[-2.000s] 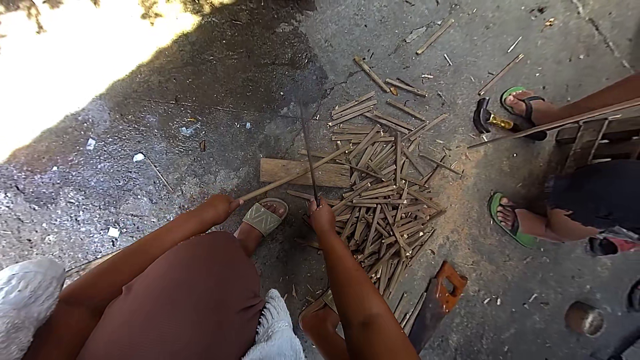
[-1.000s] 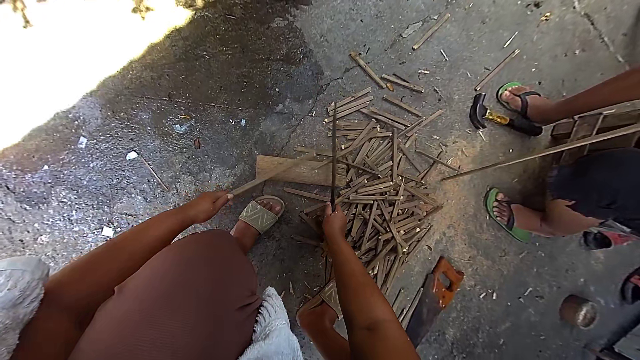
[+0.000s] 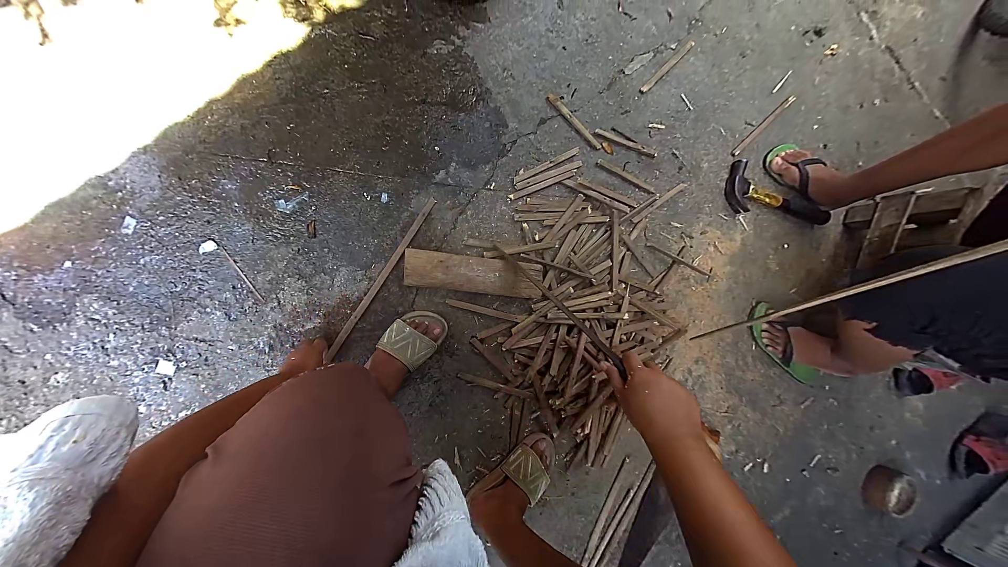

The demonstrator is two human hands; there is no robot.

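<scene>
My left hand (image 3: pixel 305 358), partly behind my knee, grips the lower end of a thin wooden strip (image 3: pixel 383 277) that slants up and right over the concrete. In my right hand (image 3: pixel 650 394) is the handle end of a long, narrow dark blade (image 3: pixel 563 309), likely a knife, which points up and left across a heap of short split wooden sticks (image 3: pixel 579 295). A flat wooden board (image 3: pixel 468 272) lies at the heap's left side, the blade tip close to its right end.
A claw hammer (image 3: pixel 768 195) lies by another person's sandalled foot (image 3: pixel 803 175) at the right. That person's long wooden strip (image 3: pixel 858 290) reaches toward the heap. A wooden stool (image 3: pixel 906 220) stands behind, a round can-like object (image 3: pixel 888 490) lower right. Longer sticks (image 3: pixel 618 512) lie near my right forearm.
My left hand has moved down and left with its strip, away from the board. My right hand has moved right and down, and the blade now slants over the heap. The handsaw is now mostly hidden.
</scene>
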